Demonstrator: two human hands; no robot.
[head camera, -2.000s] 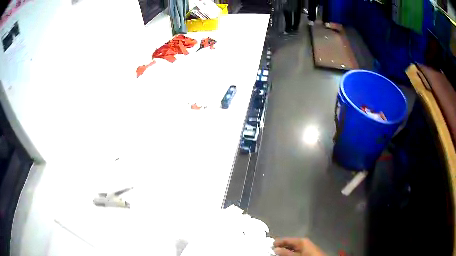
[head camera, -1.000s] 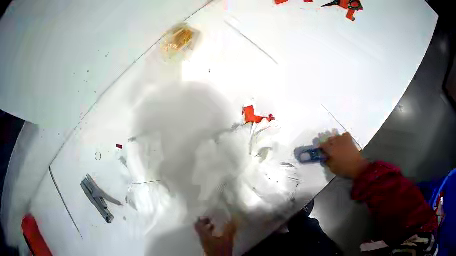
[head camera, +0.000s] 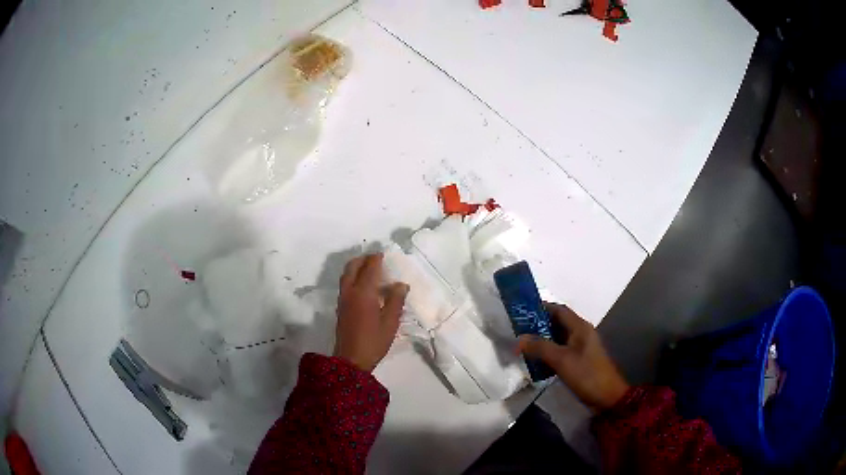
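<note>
My right hand (head camera: 583, 357) holds the small blue cutting die (head camera: 523, 311), its side with white handwriting facing up, at the table's near right edge. My left hand (head camera: 369, 311) is at the left edge of the white cut pieces (head camera: 455, 339), fingers spread and bent; whether it grips any piece is not clear. The white pieces lie in overlapping stacks between my hands and partly under the die. Another white heap (head camera: 243, 297) lies to the left of my left hand.
A grey metal plier tool (head camera: 148, 390) lies at the left, near a thin ring (head camera: 142, 298). A clear bag with tan contents (head camera: 315, 60) lies at the back. Red offcuts (head camera: 455, 200) lie beyond the stacks. Scissors (head camera: 608, 11) are at the far right. A blue bin (head camera: 788, 371) stands on the floor right.
My right hand has brought the blue die nearer, beside the white pieces, and turned it. My left hand has moved forward to the pieces. The view has shifted, showing the blue bin.
</note>
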